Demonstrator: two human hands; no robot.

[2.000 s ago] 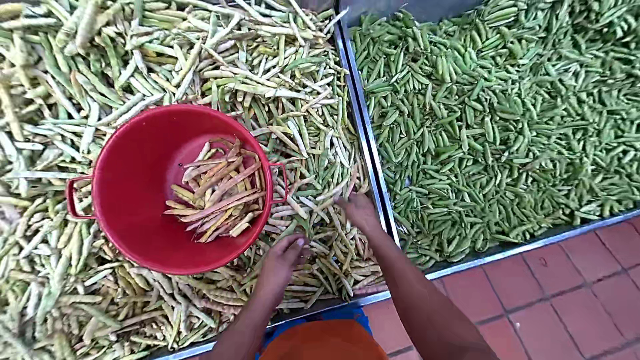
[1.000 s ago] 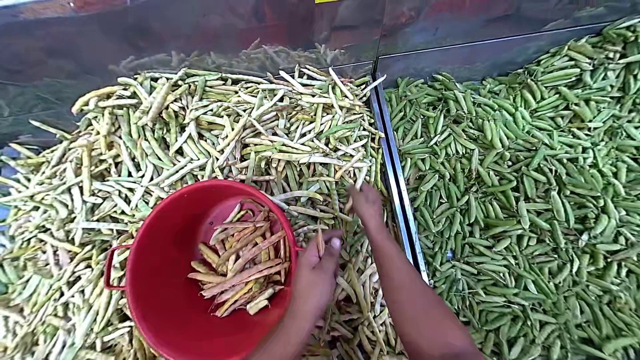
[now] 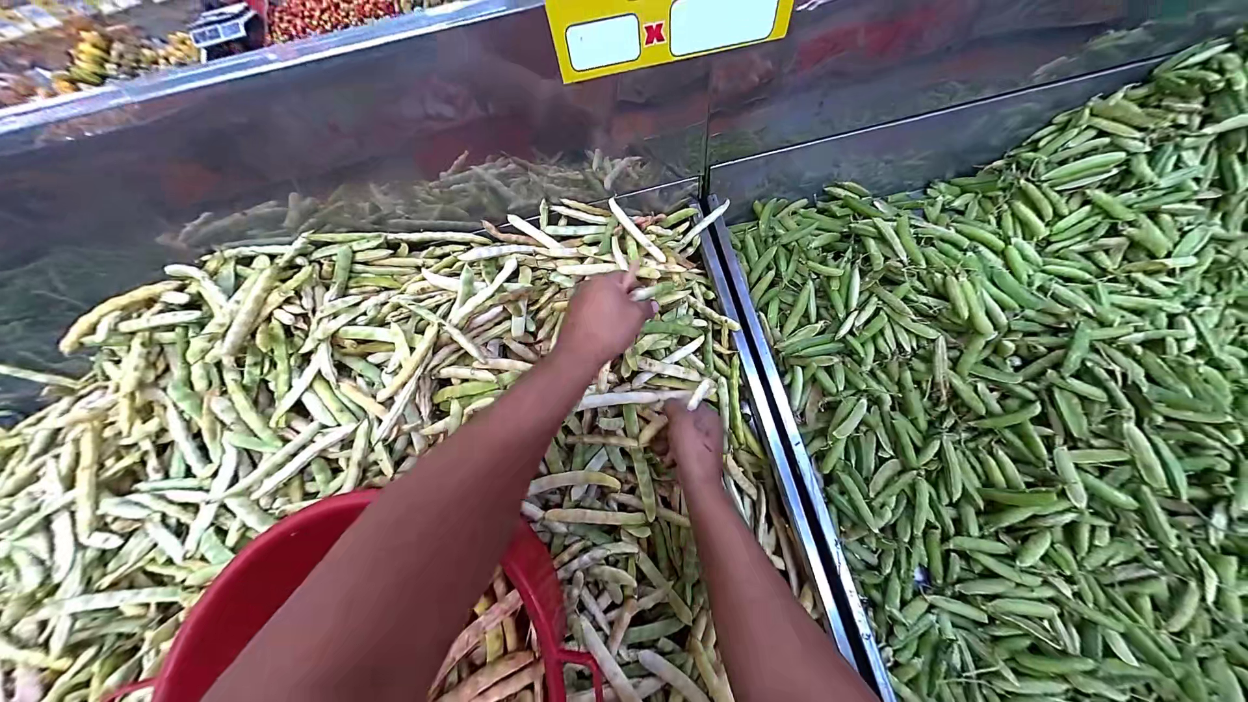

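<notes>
Pale yellow-green bean pods fill the left bin in a heap. My left hand reaches to the upper right of this heap, fingers curled at some pods; whether it grips one is unclear. Just below it and to the right, my right hand has its fingers bent around or against a pale pod, and its fingertips are partly hidden. A red plastic basin with side handles rests on the pods at the bottom, partly covered by my left forearm. Some yellowish and reddish pods lie in it.
A metal divider separates the beans from a heap of green pea pods. Behind both stands a shiny metal wall bearing a yellow sign. Red produce and a scale are beyond it.
The view has shifted toward the back wall. My left hand has moved away from beside the basin to the far part of the bean heap, beyond my right hand.
</notes>
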